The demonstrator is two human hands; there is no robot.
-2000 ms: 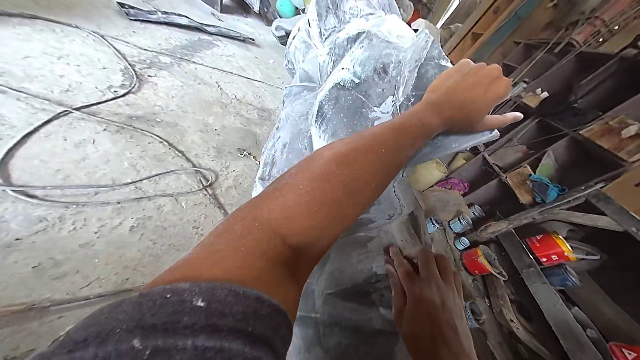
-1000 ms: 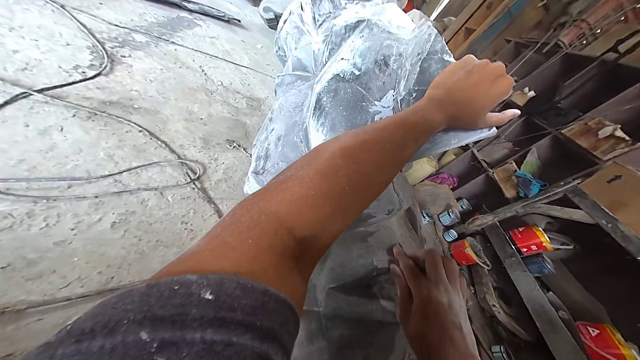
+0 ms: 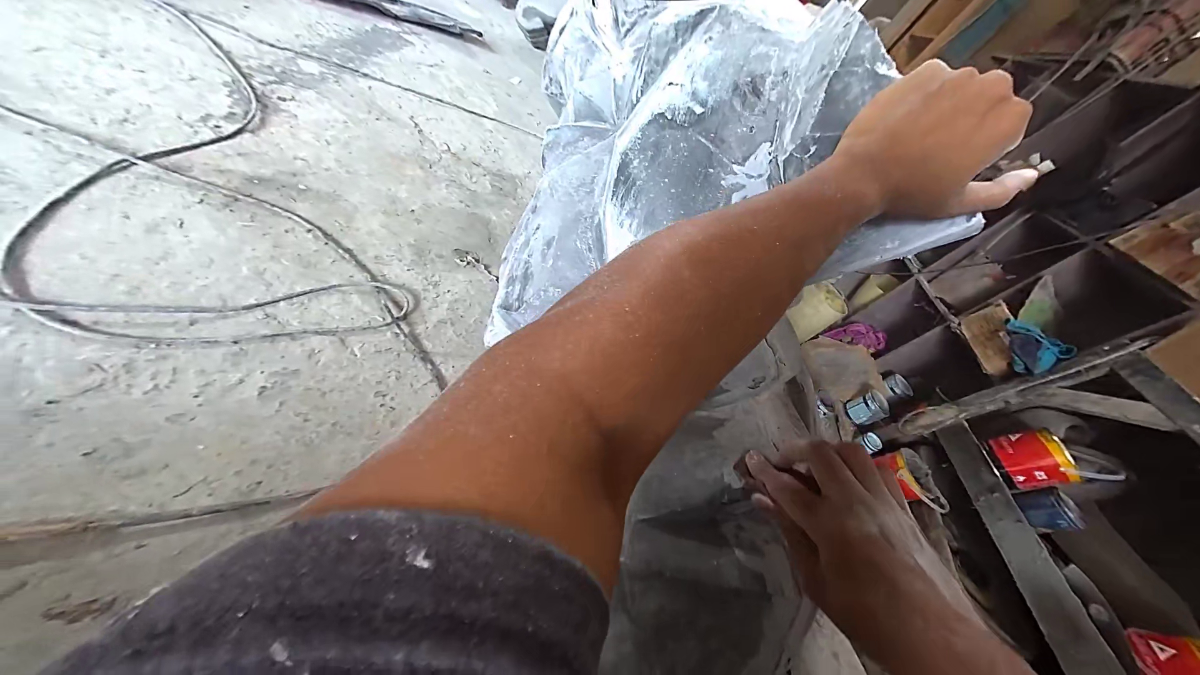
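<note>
My left arm reaches across the view to the upper right, where my left hand (image 3: 937,141) lies with curled fingers and thumb out at the edge of a crumpled clear plastic sheet (image 3: 694,159) smeared with white dust. The fingers' undersides are hidden. Lower right, my right hand (image 3: 834,525) is over a dark grey, dusty, smooth surface (image 3: 694,553). Its fingertips are around a small brown piece (image 3: 743,469), mostly hidden, whose kind I cannot tell. My left forearm covers part of the sheet and the grey surface.
A looped cable (image 3: 122,164) lies on the rough concrete floor (image 3: 187,412) at left. On the right stands a wooden rack (image 3: 1012,525) with compartments, holding red tins (image 3: 1031,459), small metal cans (image 3: 867,408), a blue cloth (image 3: 1036,347) and a purple bundle (image 3: 858,336).
My right hand has turned and its fingers have drawn together, where they were spread on the grey surface before. My left hand stays at the sheet's edge.
</note>
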